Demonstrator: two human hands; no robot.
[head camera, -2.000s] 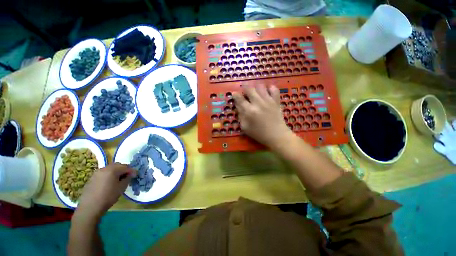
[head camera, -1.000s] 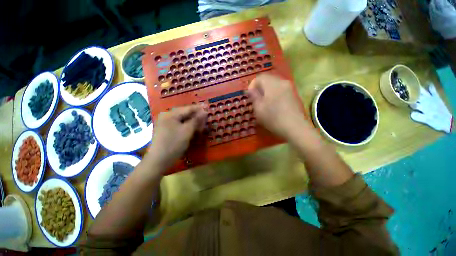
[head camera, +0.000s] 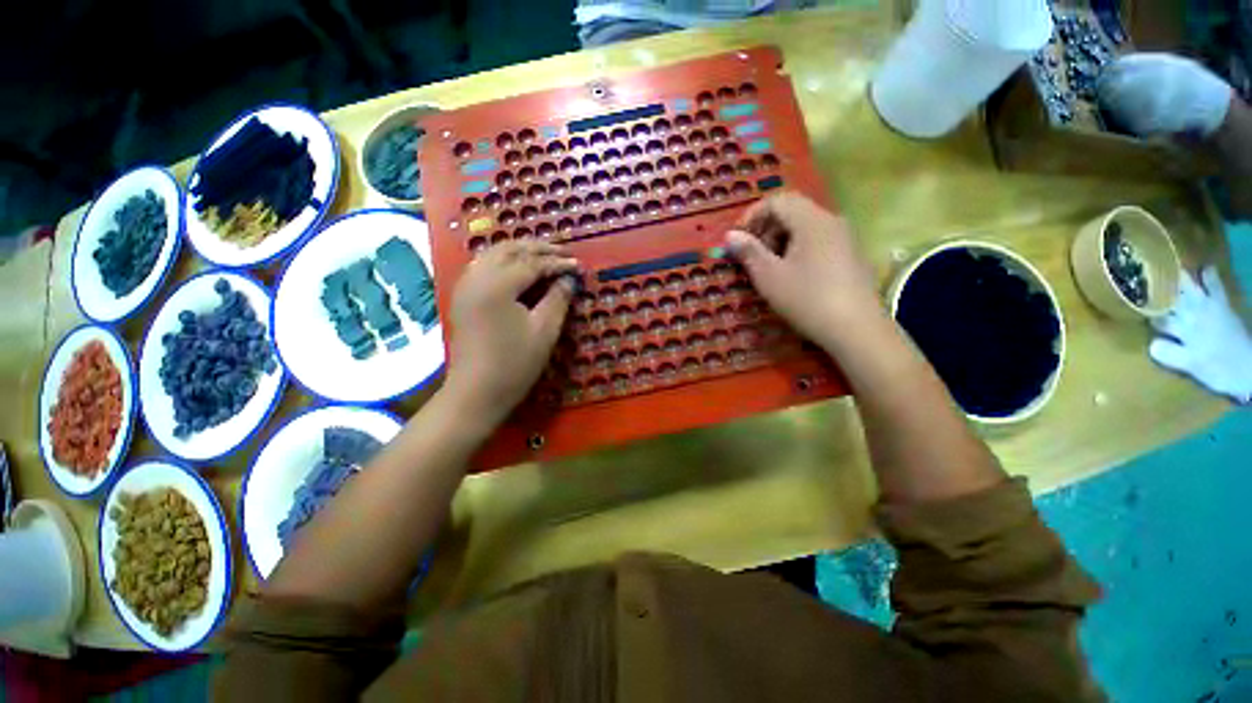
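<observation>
The red-orange loading tray (head camera: 645, 234) lies in front of me, with two banks of round holes. A long dark strip sits in each bank, and a few greenish and yellow pieces sit at the sides of the far bank. My left hand (head camera: 505, 330) is over the left part of the near bank, thumb and fingertips close together; a small dark bit shows at them. My right hand (head camera: 810, 268) is over the right end of the near bank, its fingertips bent down beside a small greenish piece. Whether either hand grips a piece is unclear.
Blue-rimmed plates of key pieces (head camera: 213, 364) stand left; my left forearm partly covers the nearest (head camera: 295, 481). Right are a bowl of black pieces (head camera: 978, 330), a small cream bowl (head camera: 1126, 261), a white glove (head camera: 1208, 337) and a white cup (head camera: 954, 69). Another person's gloved hand (head camera: 1167, 96) is at a box.
My left hand has left the near blue-grey plate and come over the tray. My right hand has moved to the near bank's right side. The view has turned and shifted.
</observation>
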